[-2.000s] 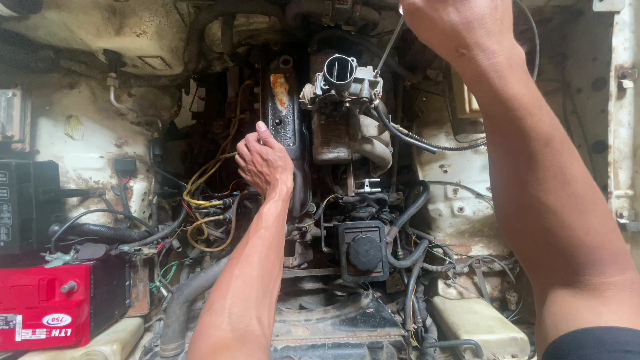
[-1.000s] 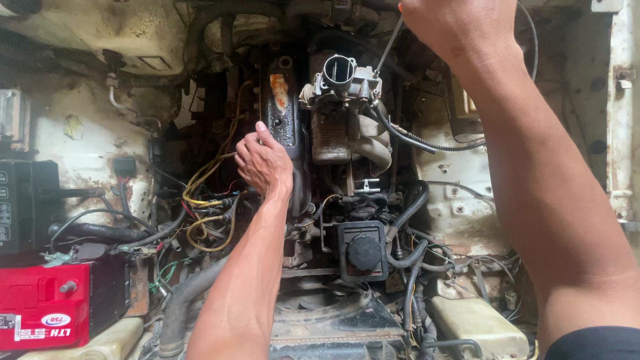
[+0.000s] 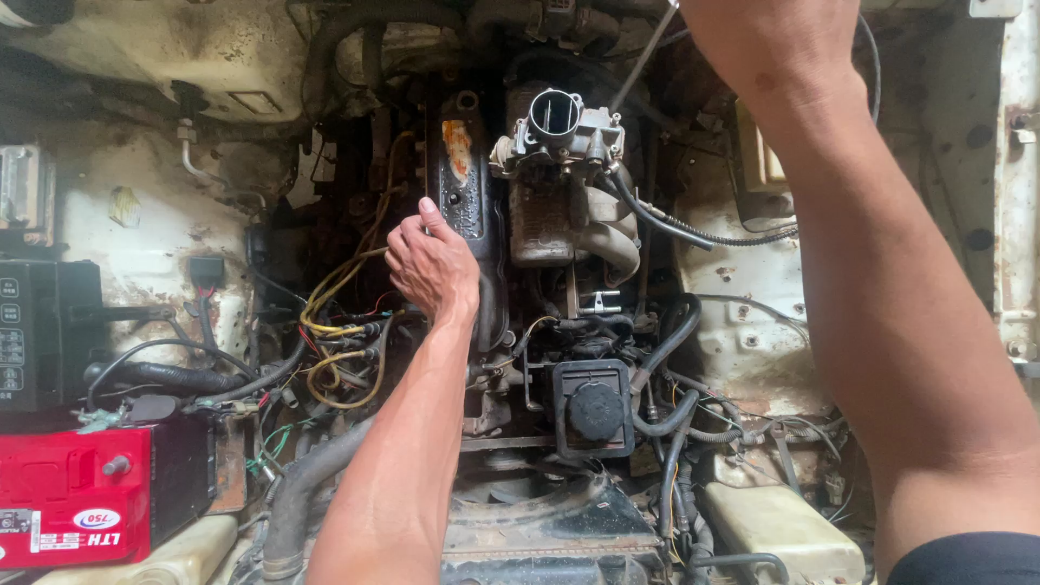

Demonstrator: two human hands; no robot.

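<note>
My left hand (image 3: 432, 264) rests at the left edge of the black engine valve cover (image 3: 461, 195), thumb pointing up and fingers curled; whether it grips anything does not show. At the top right is my right hand (image 3: 772, 41), partly cut off by the frame edge. A thin metal rod (image 3: 646, 58), likely a tool shank, runs from beside it down to the right side of the throttle body (image 3: 561, 130). The fingers are hidden, so the grip cannot be made out. Below the throttle body sits the metal intake manifold (image 3: 609, 236).
A red and black car battery (image 3: 73, 496) stands at the lower left, below a black fuse box (image 3: 41, 333). Yellow cables (image 3: 337, 301) loop left of the engine. A black-capped reservoir (image 3: 593, 409), hoses and a pale plastic tank (image 3: 784, 532) lie toward the front.
</note>
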